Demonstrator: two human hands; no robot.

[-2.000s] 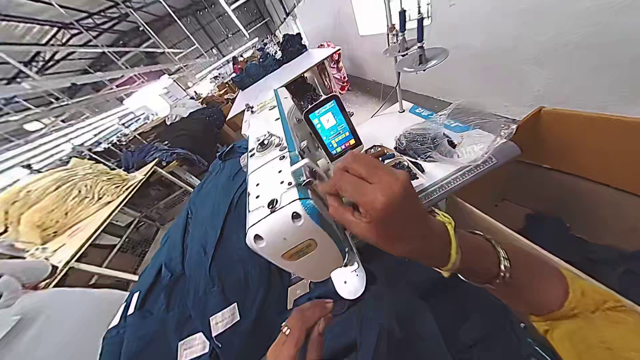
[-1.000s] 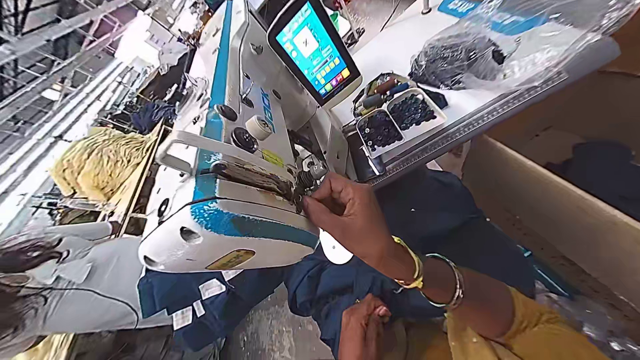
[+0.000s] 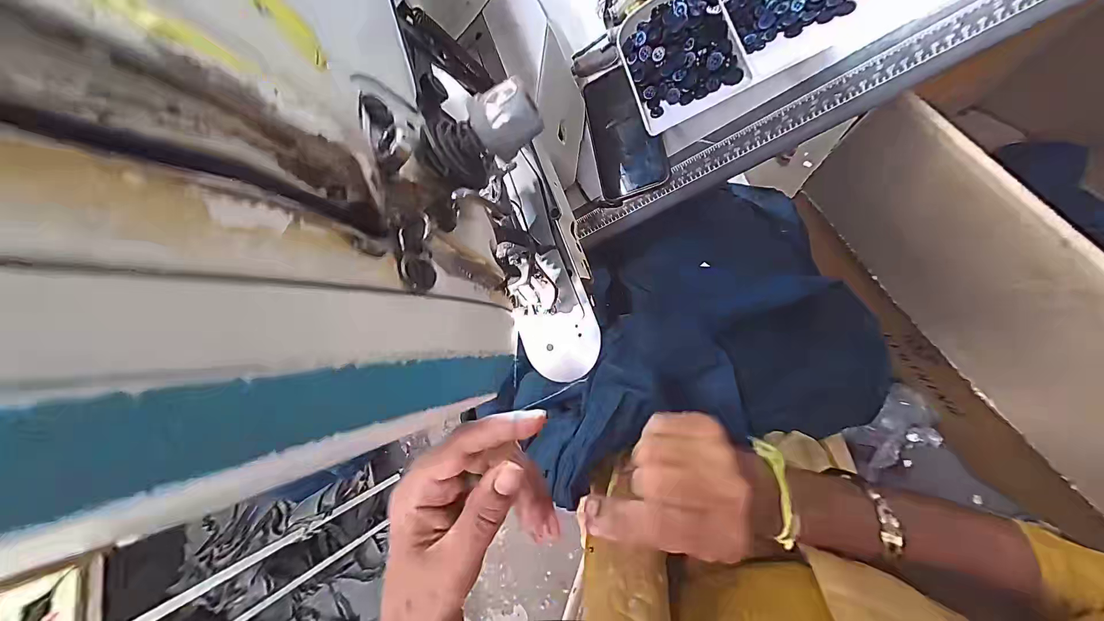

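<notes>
Below the rounded bed [image 3: 561, 345] of an industrial sewing machine [image 3: 259, 328], my left hand [image 3: 479, 500] is raised with thumb and index finger apart. A thin thread [image 3: 556, 392] runs from the bed toward its index fingertip; whether the hand grips it is unclear. My right hand [image 3: 681, 496], blurred and curled, is to the right of my left hand, over my lap; what its fingers hold is hidden. Dark blue fabric [image 3: 733, 319] hangs beneath and beside the bed. The needle area at the bed's upper end is lit.
A white divided tray [image 3: 660, 125] of dark buttons [image 3: 681, 60] and a phone [image 3: 625, 138] lie on the table, whose edge bears a measuring scale [image 3: 811, 112]. A cardboard box [image 3: 966, 259] stands at the right. Metal rails [image 3: 285, 552] and dark cloth are at lower left.
My right hand has left the machine head's needle area and come down near my lap. My left hand is now raised, fingers spread. The view has moved much closer to the machine.
</notes>
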